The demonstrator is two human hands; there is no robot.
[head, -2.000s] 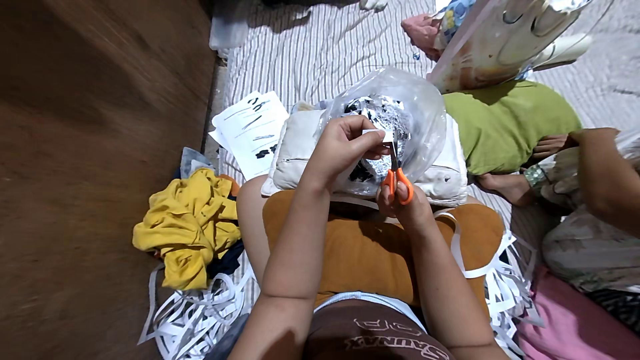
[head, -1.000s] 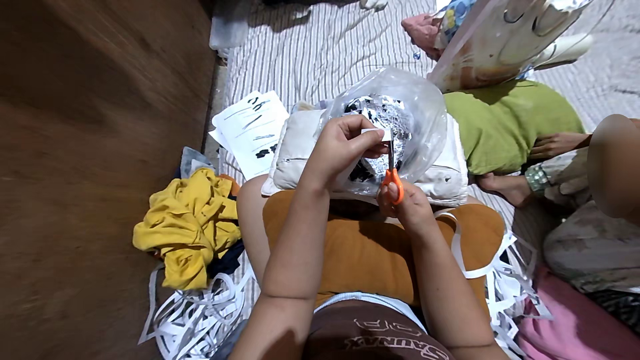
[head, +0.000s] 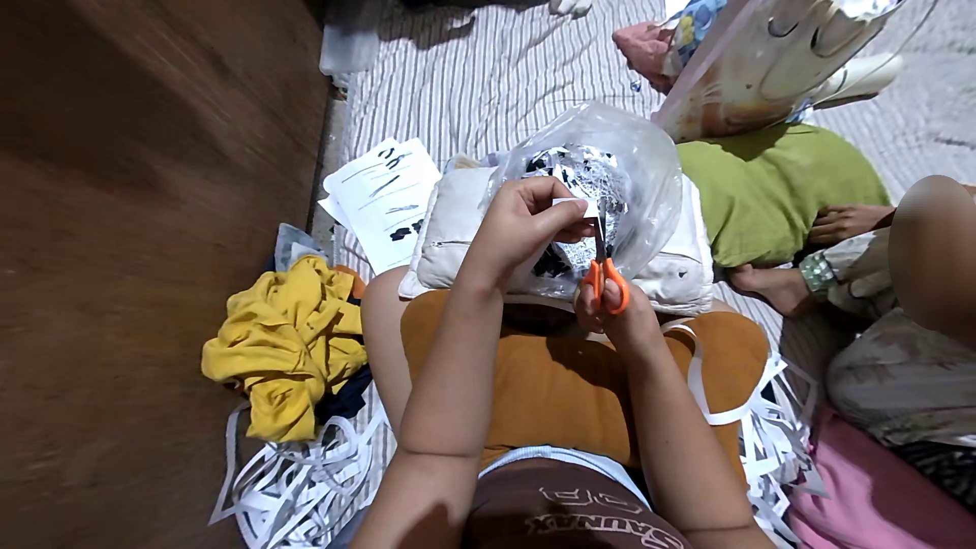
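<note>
My left hand (head: 534, 221) pinches a small piece of white paper (head: 577, 206) above a clear plastic bag (head: 648, 183). Orange-handled scissors (head: 608, 282) are in my right hand (head: 621, 309), its fingers through the loops, with the blades pointing up beside the paper's right end. Shiny silver and black scraps (head: 587, 171) lie inside the bag. Beneath the bag is a white cushion (head: 450, 221), and a brown cushion (head: 557, 381) rests across my lap.
Marked paper sheets (head: 381, 198) and a yellow cloth (head: 282, 343) lie left, near a wooden panel (head: 152, 267). White paper strips (head: 305, 480) are heaped on both sides. At right, a person sits by a green pillow (head: 770, 191); a large plastic bag (head: 747, 69) stands behind.
The scissors' handles are spread apart now; one second ago they were closer together. My left hand stays in about the same place with the paper. The person at right has shifted.
</note>
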